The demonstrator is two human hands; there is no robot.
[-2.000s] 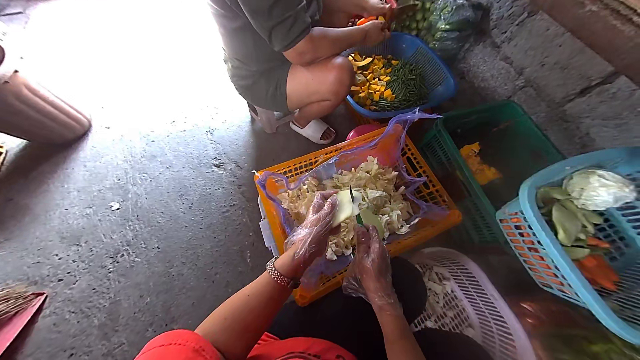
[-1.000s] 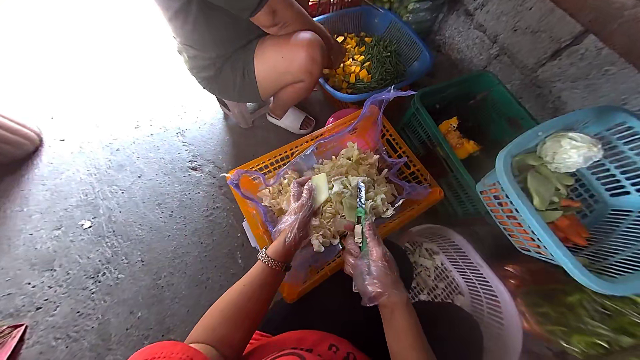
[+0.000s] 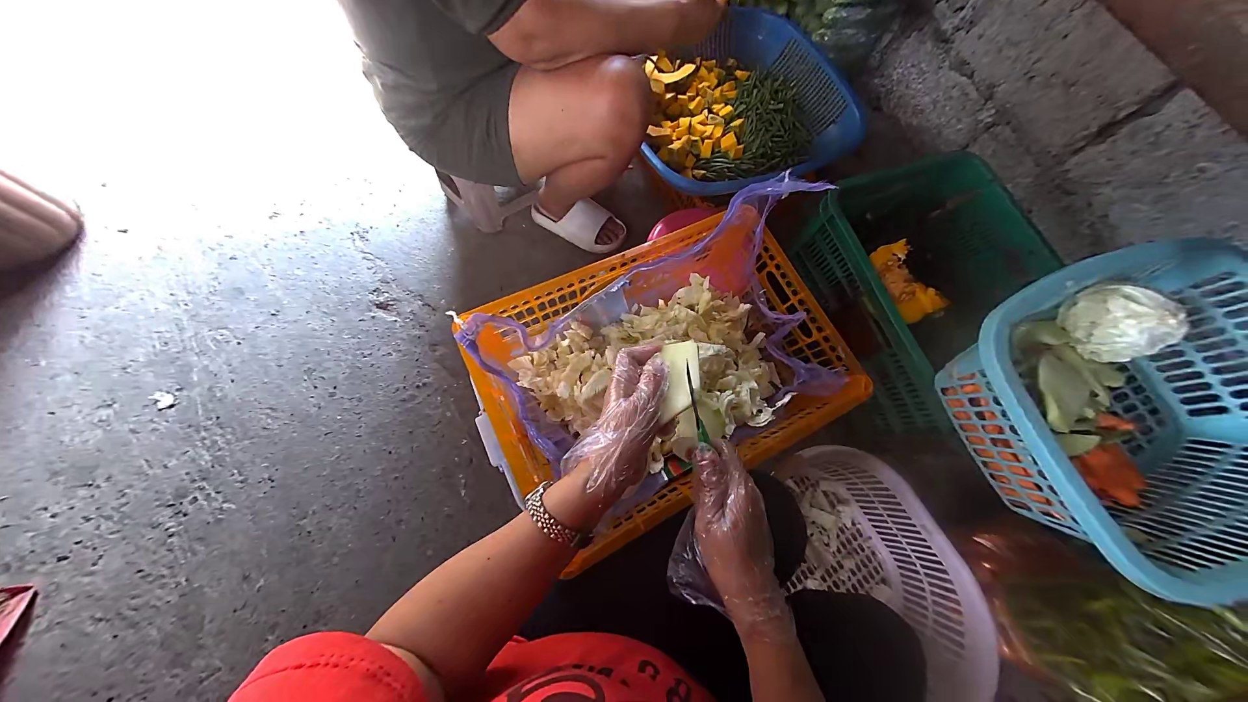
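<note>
Both my hands wear clear plastic gloves. My left hand [image 3: 629, 409] grips a pale green vegetable piece [image 3: 681, 375], perhaps cabbage, above an orange crate [image 3: 819, 414]. My right hand [image 3: 726, 507] holds a knife [image 3: 695, 409] with a green handle, its thin blade upright against that piece. Beneath the hands, a heap of cut pale cabbage [image 3: 575, 366] lies on a purple mesh bag [image 3: 531, 336] spread in the crate.
A person [image 3: 575, 107] sits beyond the crate beside a blue basket [image 3: 838, 127] of cubed squash and cut green beans. To the right stand a green crate [image 3: 877, 312], a light-blue basket [image 3: 994, 341] with vegetables and a pale pink basket [image 3: 946, 546]. A stone wall [image 3: 1053, 107] rises behind.
My right hand has brought the knife blade against the piece in my left hand; a second ago it was apart to the right. The other person's hands have left the view.
</note>
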